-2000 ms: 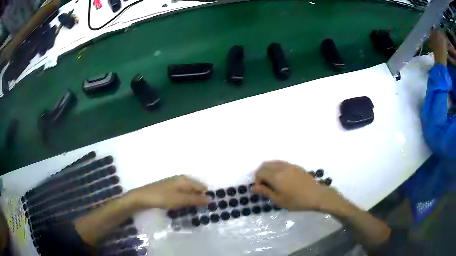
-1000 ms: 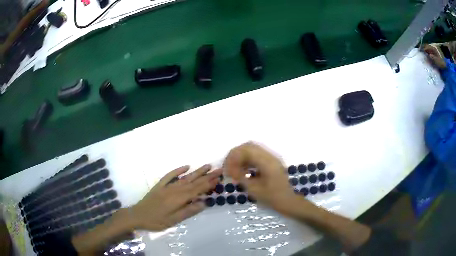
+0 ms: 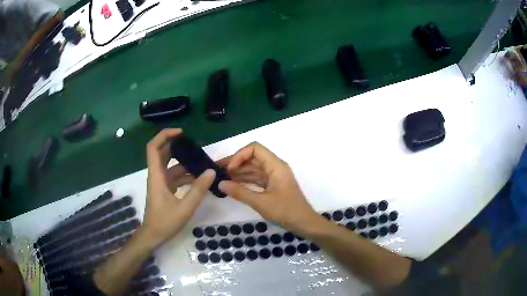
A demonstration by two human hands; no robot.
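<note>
My left hand (image 3: 167,202) holds a black device housing (image 3: 193,156) tilted above the bench edge, with the fingers at its upper end and the thumb on its side. My right hand (image 3: 260,182) grips the lower end of the same housing between thumb and fingers. Whether a pad is under the right fingertips cannot be told. The sheet of round pads (image 3: 251,252) lies below the hands, with rows of black dots; my right wrist covers part of it. A denser stack of pad strips (image 3: 86,231) lies at left, partly behind my left forearm.
Several black housings lie on the green belt (image 3: 312,34) beyond the bench. A small white round spot (image 3: 120,132) shows on it. A black case (image 3: 424,128) lies on the white bench at right, near a metal upright (image 3: 488,40). Parts of people show at far left and right.
Both hands have risen from the pad sheet toward the belt edge and now hold a housing. One housing is gone from the belt's left part; the upper row of dots is uncovered.
</note>
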